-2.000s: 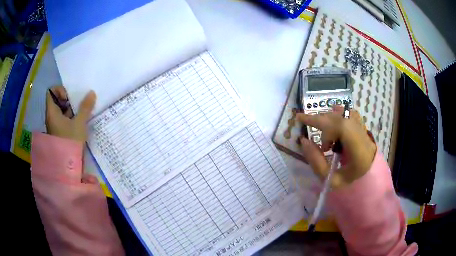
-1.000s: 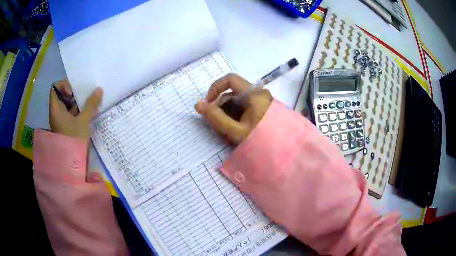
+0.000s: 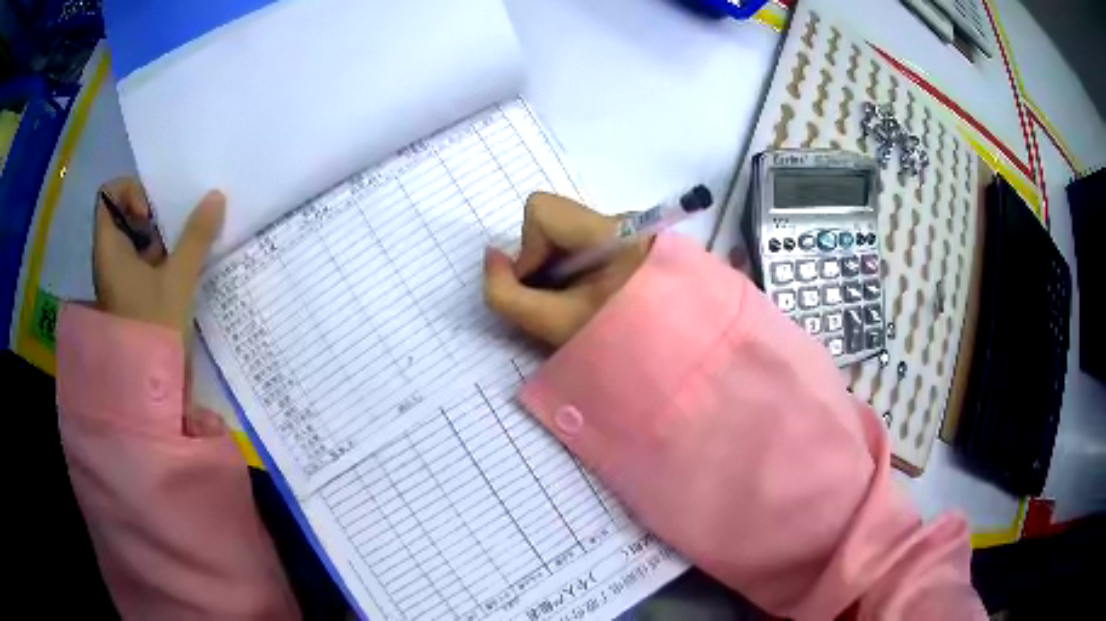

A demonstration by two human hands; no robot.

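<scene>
The record form (image 3: 376, 291), a white printed table, lies in front of me on a blue clipboard folder (image 3: 182, 30). Blank white sheets (image 3: 328, 115) are folded up above it. My right hand (image 3: 558, 267) holds a clear-barrelled pen (image 3: 643, 227) with a dark end over the middle of the form; the tip is hidden by the fingers. My left hand (image 3: 152, 255) grips the left edge of the sheets, thumb on top, with a short dark stick (image 3: 125, 223) between its fingers. The silver-grey calculator (image 3: 819, 255) rests on the pale board to the right.
The pale board (image 3: 928, 291) with brown dumbbell-shaped cutouts bears a pile of silver parts (image 3: 895, 137). A black tray (image 3: 1019, 340) stands to its right. A blue bin (image 3: 728, 6) is cut off at the top edge. Yellow and red tape marks the white bench.
My right hand has left the calculator for the form, and the pen has swung from pointing down to lying across the hand. My left hand keeps its grip. The view has shifted slightly.
</scene>
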